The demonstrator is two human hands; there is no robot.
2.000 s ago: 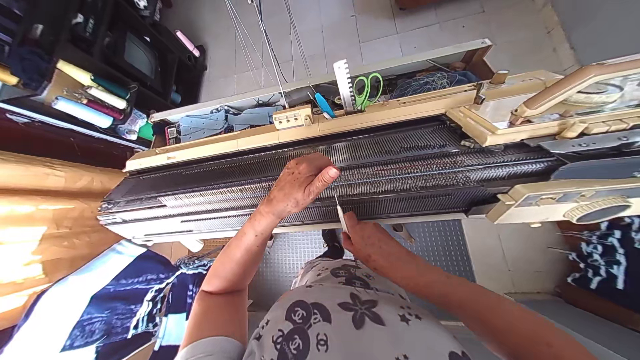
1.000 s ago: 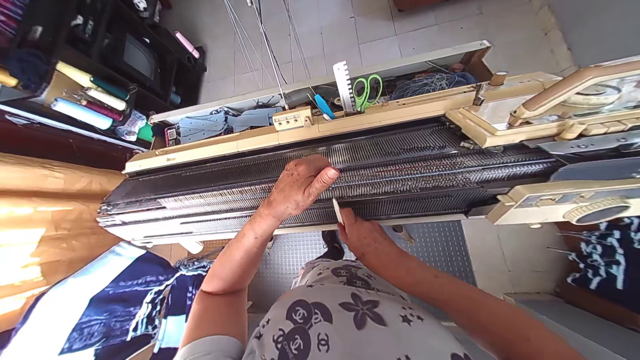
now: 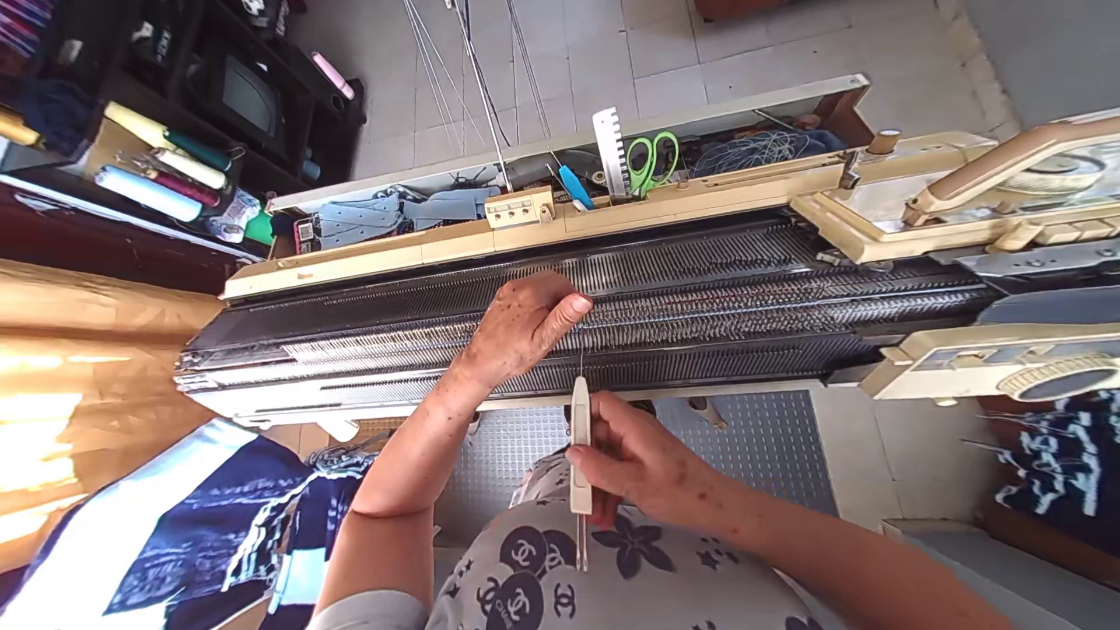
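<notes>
A double-bed knitting machine [image 3: 717, 297] stretches across the view, its rows of needles dark and metallic. Over the needle beds lies my left hand [image 3: 525, 328], thumb pointing right; whether it holds anything under the palm cannot be seen. Below the front bed, my right hand [image 3: 634, 455] grips a white-handled transfer tool [image 3: 580, 437], held upright in the view with its thin metal tip reaching the needles just right of my left hand. Two metal prongs stick out of the handle's lower end. The machine's carriage [image 3: 971, 219] rests at the right end.
Behind the machine, a trough [image 3: 840, 92] holds green-handled scissors [image 3: 652, 164], a white toothed comb [image 3: 611, 153], a blue-handled tool [image 3: 575, 186] and tangled thread. Yarn cones [image 3: 149, 192] stand on a shelf at left. Dark blue and white knitted fabric [image 3: 210, 507] lies at lower left, more at right.
My right hand has drawn back from the needle bed toward my body, and the tool, earlier mostly hidden and angled, now shows its full handle. My left hand has stayed in place.
</notes>
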